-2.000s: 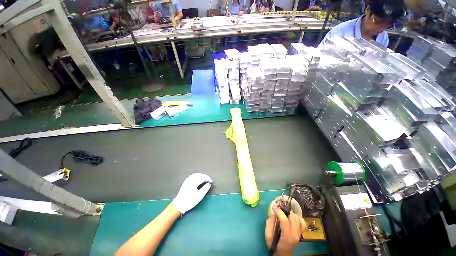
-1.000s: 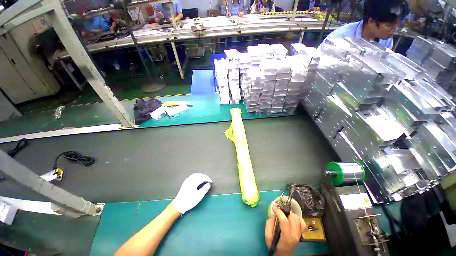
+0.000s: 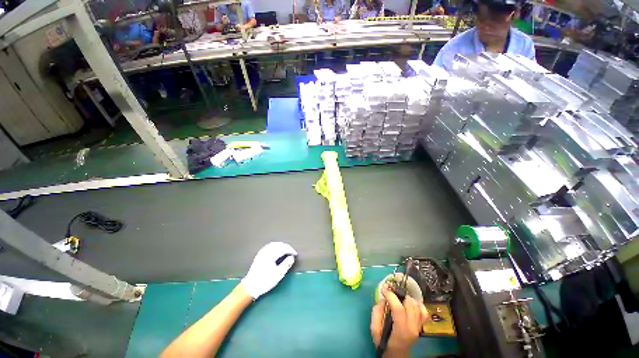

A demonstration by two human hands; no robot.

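Note:
My left hand [image 3: 270, 269], in a white glove, rests at the belt's near edge; a small dark patch shows by its fingers, and I cannot tell whether it holds anything. My bare right hand [image 3: 400, 323] holds the black soldering iron [image 3: 385, 334] with its tip over the round whitish tip-cleaning pot [image 3: 389, 284]. The dark iron stand [image 3: 433, 277] on a yellow base is just right of the pot. A power supply unit [image 3: 68, 244] with a looped black power cord [image 3: 98, 222] lies on the belt at far left, partly behind a white post.
A yellow-green wrapped bar [image 3: 341, 224] lies across the dark conveyor belt [image 3: 210, 217]. Stacked housings [image 3: 378, 115] stand beyond it, with shiny clear trays [image 3: 532, 154] at right. A green solder spool [image 3: 483, 241] and feeder [image 3: 520, 318] are at lower right. A person [image 3: 490, 35] is behind the trays.
The power supply unit and its cord have moved left along the belt. The person behind the trays has shifted left. My hands have stayed in place.

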